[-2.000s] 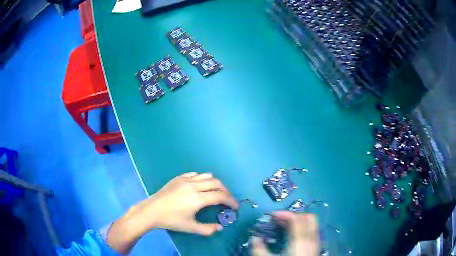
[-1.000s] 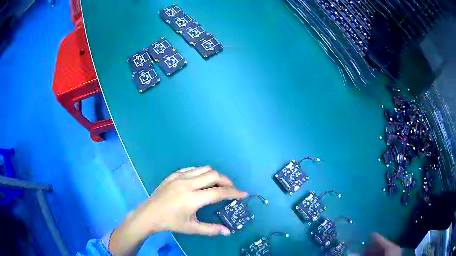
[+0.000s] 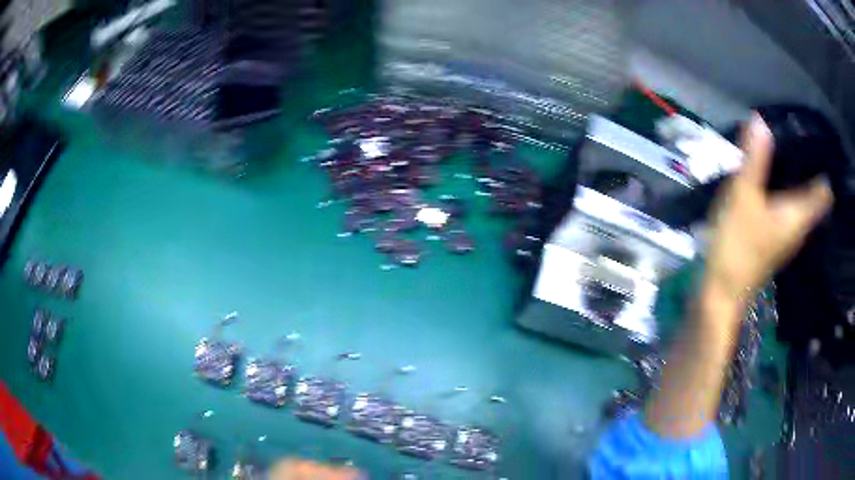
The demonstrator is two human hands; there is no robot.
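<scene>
The picture is blurred. My right hand is raised at the right beside the white screw feeder, fingers spread against a black shape; whether it grips anything cannot be told. My left hand is mostly cut off by the bottom edge. Assembled modules, square boards with short leads, lie in a slanting row across the lower middle. Another module lies below the row's left end, with one more partly visible beside my left hand.
A heap of dark wired round parts lies behind the row, with clear trays beyond. Circuit boards lie at far left on the green mat. A filled tray stands at upper left, a red stool at lower left.
The view has swung right, bringing the white feeder into sight. My right hand has moved up and right, beside the feeder. My left hand now shows only at the bottom edge.
</scene>
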